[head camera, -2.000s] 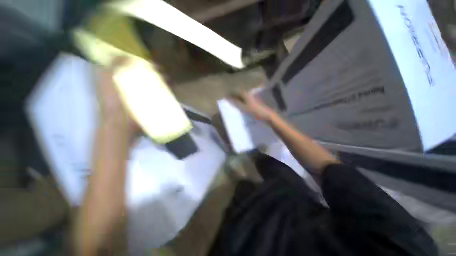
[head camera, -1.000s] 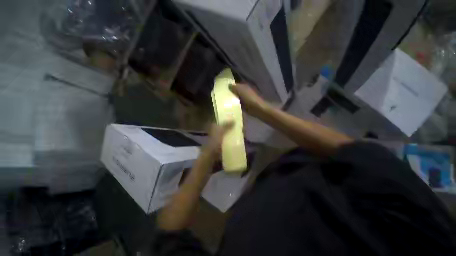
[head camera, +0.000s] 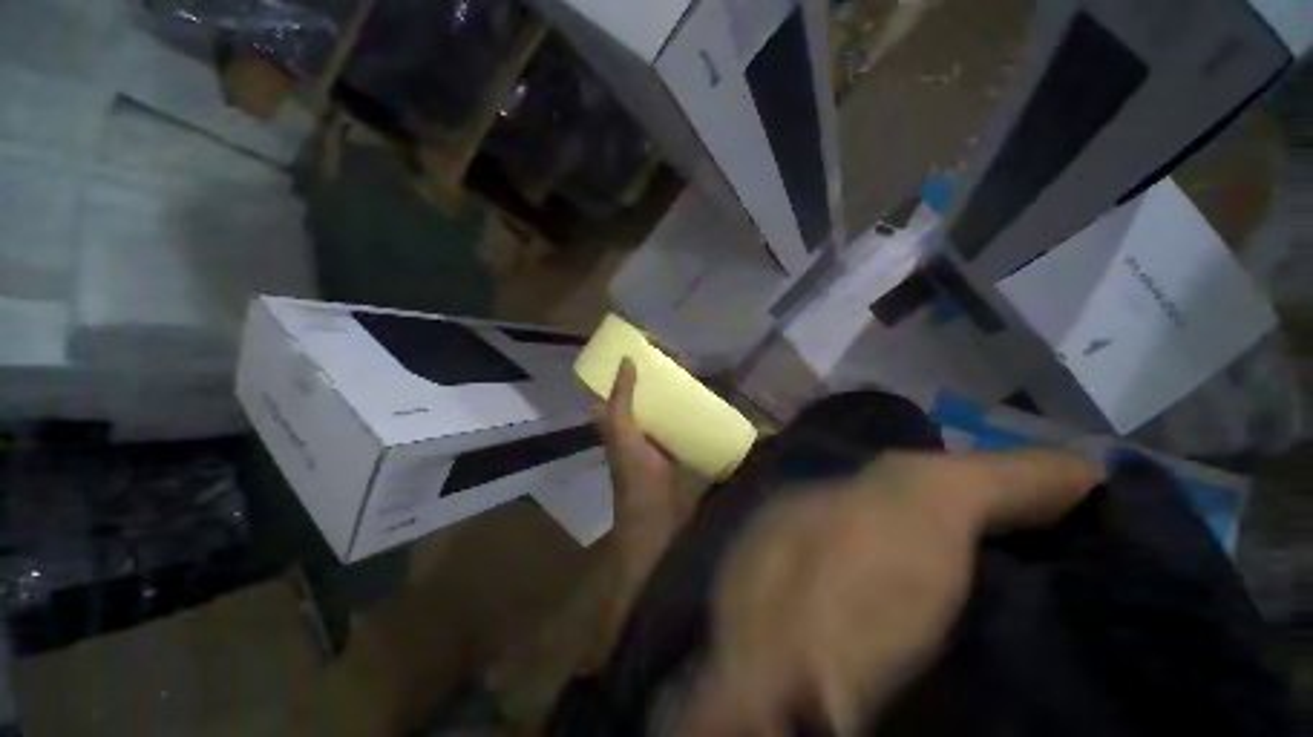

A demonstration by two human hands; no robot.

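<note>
A pale-yellow label sheet stack (head camera: 670, 406) is in my left hand (head camera: 637, 468), near the middle of the view. The thumb lies across its near face. My right hand (head camera: 864, 576) is large and blurred close to the camera, with one finger stretched to the right. Whether it holds anything cannot be told. A white soundbar-and-subwoofer carton (head camera: 310, 432) lies left of the label sheets, its end panel facing left.
White-grey cartons with long black bar pictures stand at the top centre (head camera: 706, 87) and upper right (head camera: 1181, 115). A white carton end panel (head camera: 1145, 310) faces up at the right. Blue printed sheets (head camera: 1195, 497) lie below it. Film-wrapped dark goods (head camera: 130, 511) are at the left.
The label sheets have tilted from near upright to slanting down to the right. My right hand has left them and come close to the camera. My left hand still holds them.
</note>
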